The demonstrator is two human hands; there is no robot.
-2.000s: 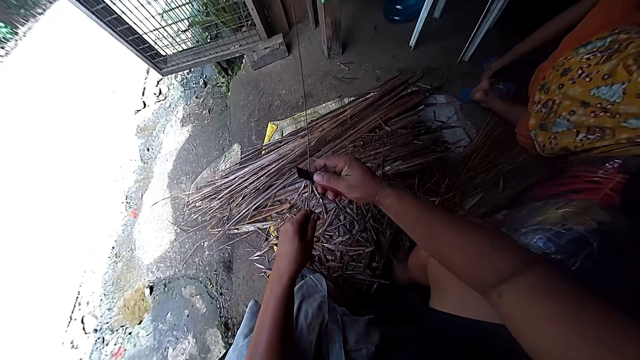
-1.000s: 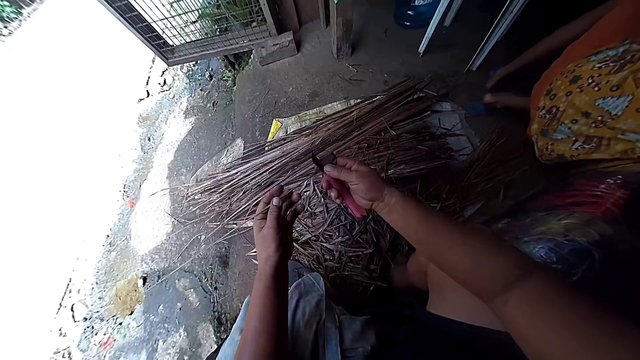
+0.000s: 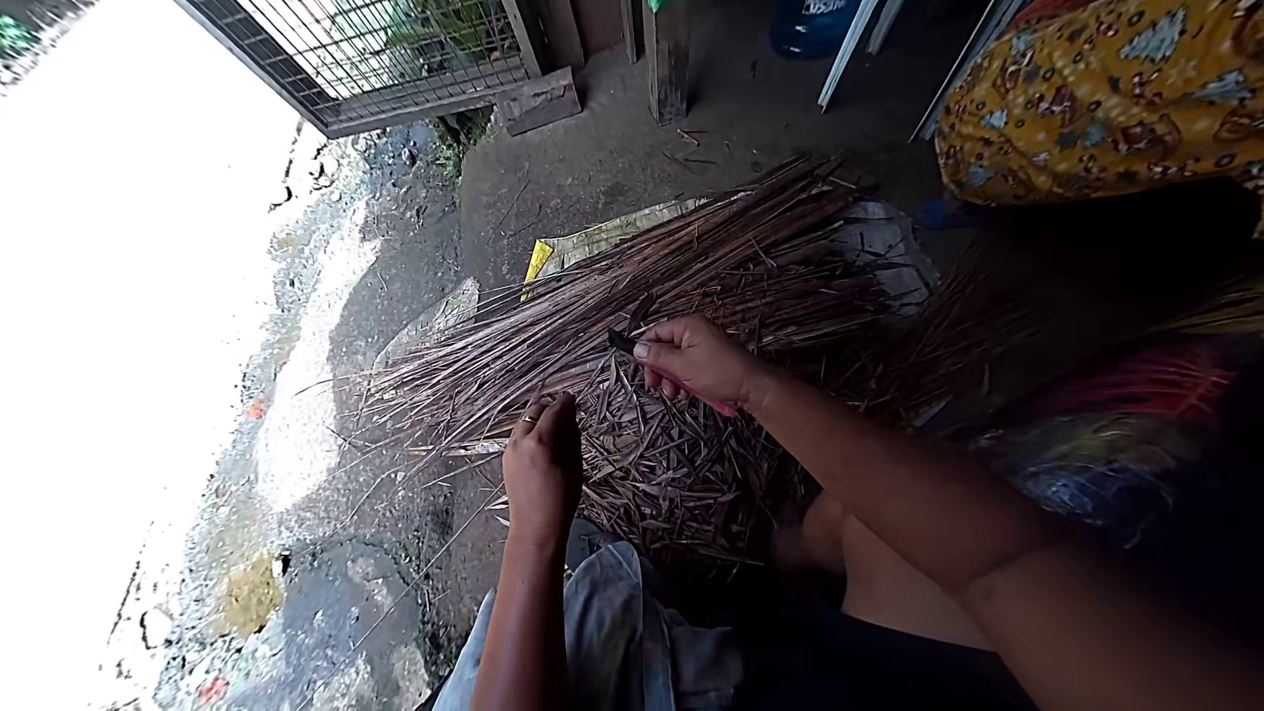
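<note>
My right hand is closed around the red handle of a small knife, whose short dark blade points left over the pile. Below and to the left, my left hand, with a ring on one finger, has its fingers curled together; whether a thin strip is pinched in it cannot be told. Under both hands lies a bundle of long dry palm-leaf ribs, fanned out toward the left. Short dry leaf scraps are heaped nearer to me. Part of a woven plastic sack shows beneath the ribs.
A person in yellow patterned clothing is at the upper right. A wire-mesh panel and a wooden post stand at the top, near a blue water container. Plastic-wrapped material lies at the right. Rough concrete ground spreads to the left.
My left hand's fingers, apart one second ago, are now curled together. The other person's arms, seen earlier at the upper right, no longer show clearly. The knife stays in my right hand.
</note>
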